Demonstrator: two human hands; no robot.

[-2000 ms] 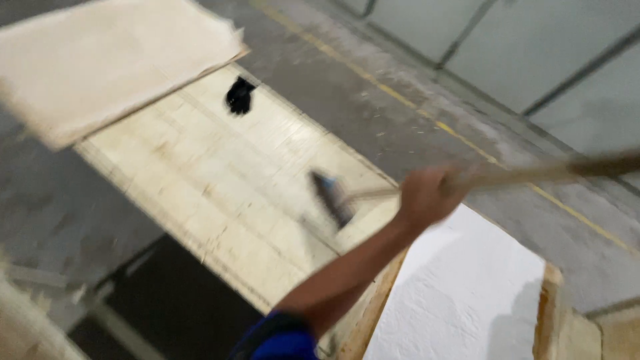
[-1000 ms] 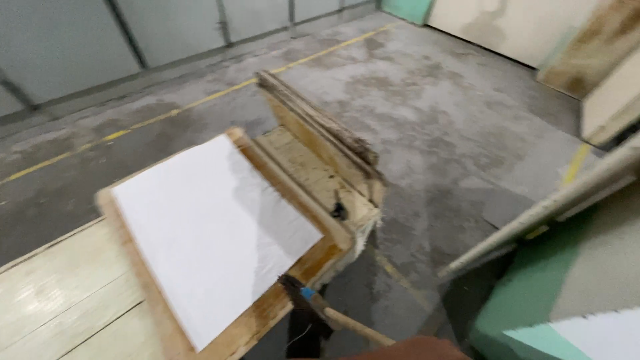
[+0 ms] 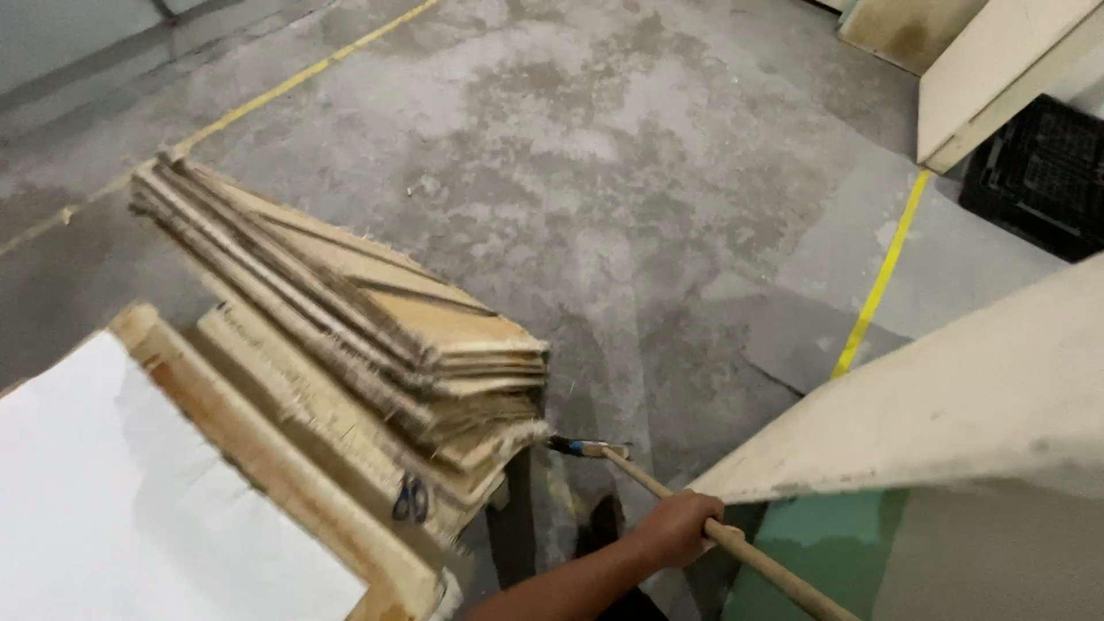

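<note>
My left hand is closed around the wooden shaft of a long-handled tool, which runs down to the lower right edge. Its small head, dark with some blue, is beside the corner of a stack of worn, frayed boards; the head's exact kind is unclear. My right hand is out of view. Left of the stack, a white sheet covers a board with a brown, worn rim. Dark-handled scissors lie on the ledge between this board and the stack.
A large pale panel slants in from the right, with a green surface below it. Farther off are a black plastic pallet or crate and a leaning pale board. Yellow lines mark the concrete floor.
The view has swung far to the right, from the long pale surface with a black glove to the board stack and floor. My left hand still holds the tool, its head now lower beside the stack.
</note>
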